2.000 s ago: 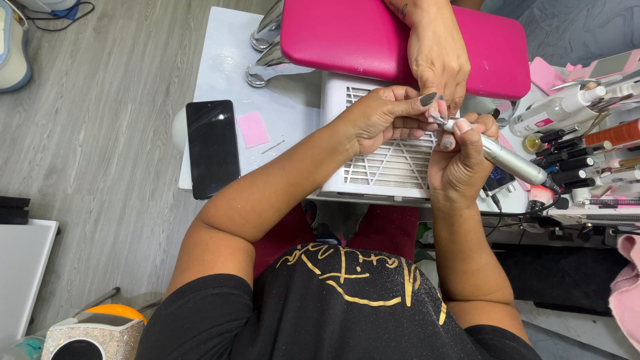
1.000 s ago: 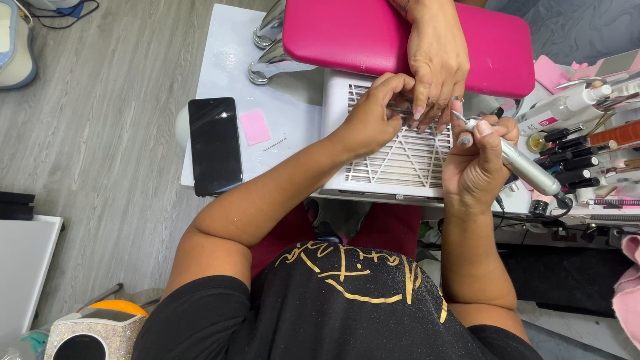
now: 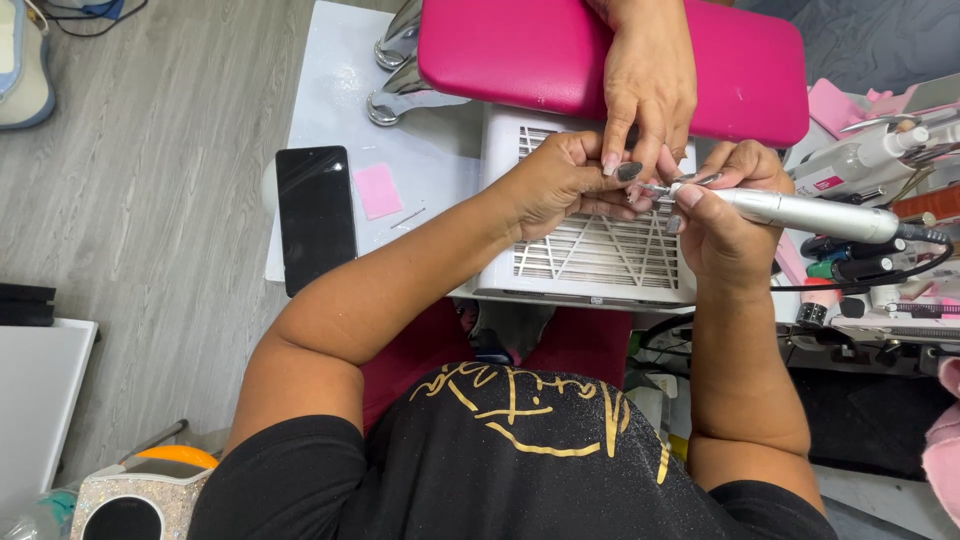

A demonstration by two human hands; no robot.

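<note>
My right hand [image 3: 731, 214] grips a silver electric nail drill [image 3: 806, 213], its metal bit pointing left at a fingertip of another person's hand [image 3: 651, 82]. My left hand [image 3: 559, 184] holds one or more of that person's fingers; exactly which is partly hidden. The other person's hand comes down over a pink padded armrest [image 3: 517, 56] with chrome legs. Beneath the hands lies a white nail dust collector [image 3: 499, 259] with a slatted grille. Whether the bit touches the nail cannot be told.
A black smartphone [image 3: 315, 217], a pink square pad [image 3: 377, 190] and a thin metal bit [image 3: 407, 218] lie on the white table [image 3: 330, 75] at left. Nail polish bottles [image 3: 862, 268] and a clear pump bottle [image 3: 855, 161] crowd the right side. The drill's black cord [image 3: 862, 283] loops there.
My right hand has moved left with the drill, bringing its bit nearer my left hand. My left thumb, hidden one second ago, shows again beside the other person's fingers.
</note>
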